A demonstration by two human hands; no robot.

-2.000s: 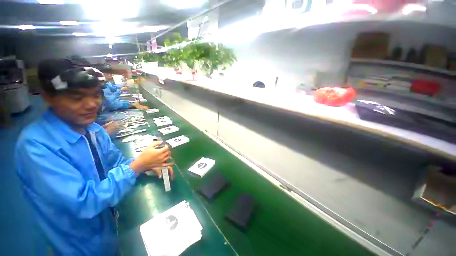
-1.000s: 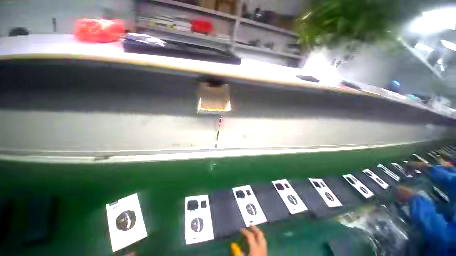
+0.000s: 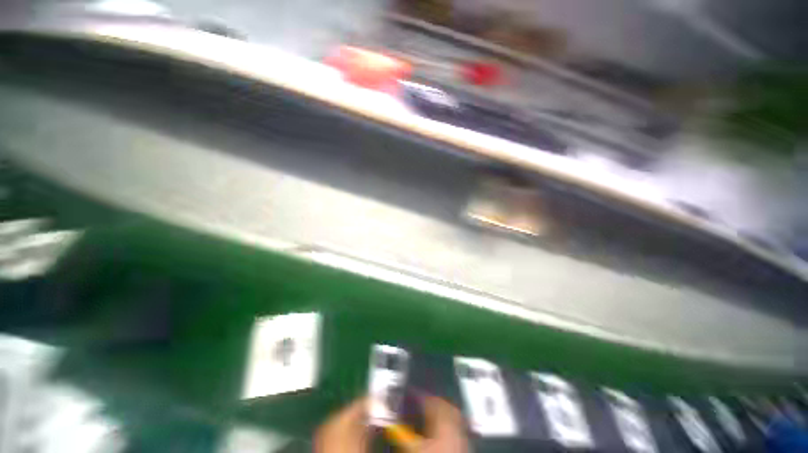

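Note:
The view is blurred. My left hand (image 3: 344, 430) and my right hand (image 3: 440, 428) are at the bottom centre, cut off by the lower edge. Between them is a narrow white printed box (image 3: 387, 380) with dark pictures, its lower end between my fingers. A yellow patch (image 3: 403, 435) on a finger of my right hand lies at that end. A black box (image 3: 429, 376) shows just right of the white one, partly behind my right hand. Another white printed piece (image 3: 283, 354) lies on the green belt to the left.
A row of white printed boxes (image 3: 485, 396) with dark boxes between them runs right along the belt (image 3: 204, 283). White stacks (image 3: 44, 398) are at the left. A blue sleeve (image 3: 788, 435) shows at far right. A small cardboard box (image 3: 505, 208) is on the partition (image 3: 354, 217).
The view has swung left and tilted. Both my hands are now together at a white box; before, one hand showed clearly beside the row. White stacks have come into view at left.

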